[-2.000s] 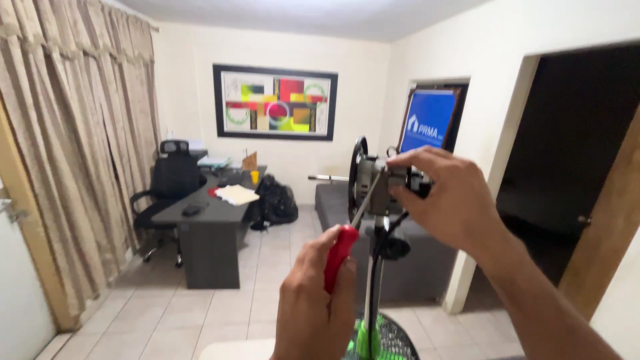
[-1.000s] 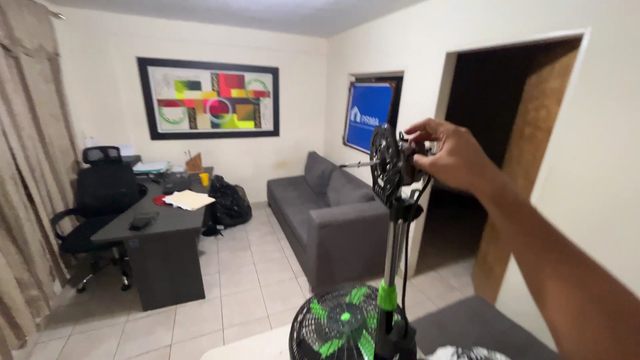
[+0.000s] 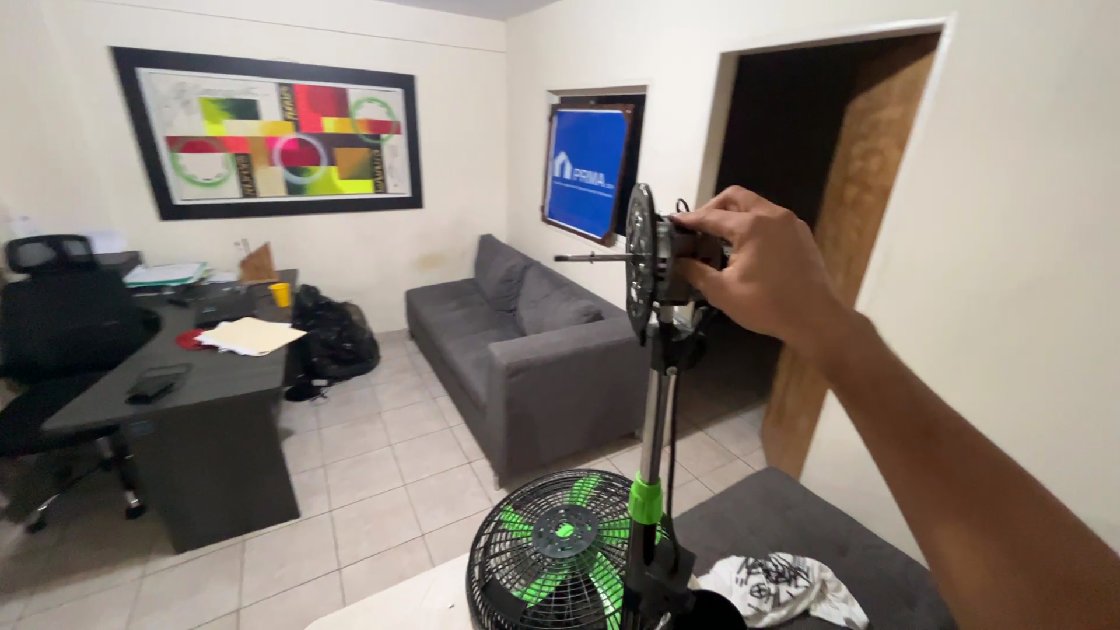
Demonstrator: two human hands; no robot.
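Observation:
At the right, my right hand pinches the back of a fan motor, thumb below and fingers on top. In front of the motor stands a round black mounting plate, with a thin metal shaft pointing left. The motor sits on a chrome fan pole with a green collar and a dark cable beside it. Below, left of the pole, is a black fan grille with green blades inside. My left hand is out of view.
A white surface lies under the grille. A grey seat with a white printed cloth is at lower right. Beyond are a grey sofa, a dark desk, an office chair, a black bag and an open doorway.
My left hand, holding a red-handled screwdriver at the motor two seconds ago, has left the view. My right hand remains at the motor. The view has turned right and down.

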